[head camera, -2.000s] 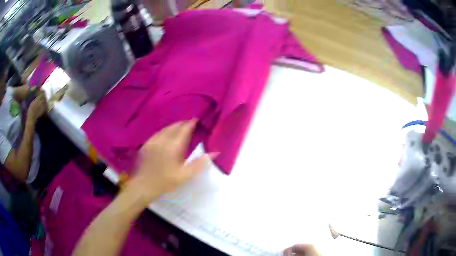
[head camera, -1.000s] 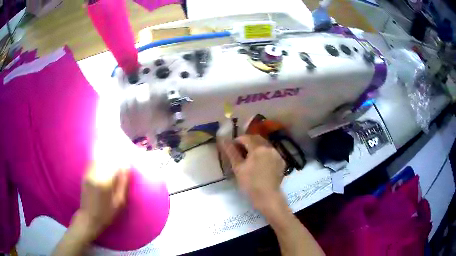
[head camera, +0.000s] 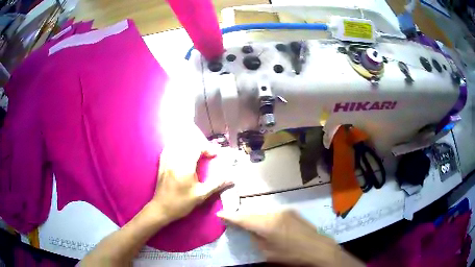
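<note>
A large magenta garment panel (head camera: 114, 130) lies left of the needle, its rounded edge towards me. My left hand (head camera: 182, 180) rests on it beside the presser foot (head camera: 255, 154), thumb and forefinger apart. My right hand (head camera: 286, 237) is blurred, low in front of the machine, its fingertips at the panel's right edge; whether it holds a small scrap cannot be told. The white sewing machine (head camera: 312, 88) has a bright glare at its left end. An orange scrap (head camera: 345, 177) and a dark scrap (head camera: 309, 159) lie under its arm, with black scissor handles (head camera: 371, 167) beside them.
A magenta strip (head camera: 198, 26) hangs at the machine head. A blue tube (head camera: 276, 26) runs behind it. A black piece (head camera: 413, 168) and a dark card with white rings (head camera: 444, 160) lie at the right. More magenta cloth (head camera: 432, 242) is at the lower right, beyond the table edge.
The view first swung right to the machine. Since then, my right hand has left the scraps and come to the panel's edge. My left hand remains on the panel near the needle.
</note>
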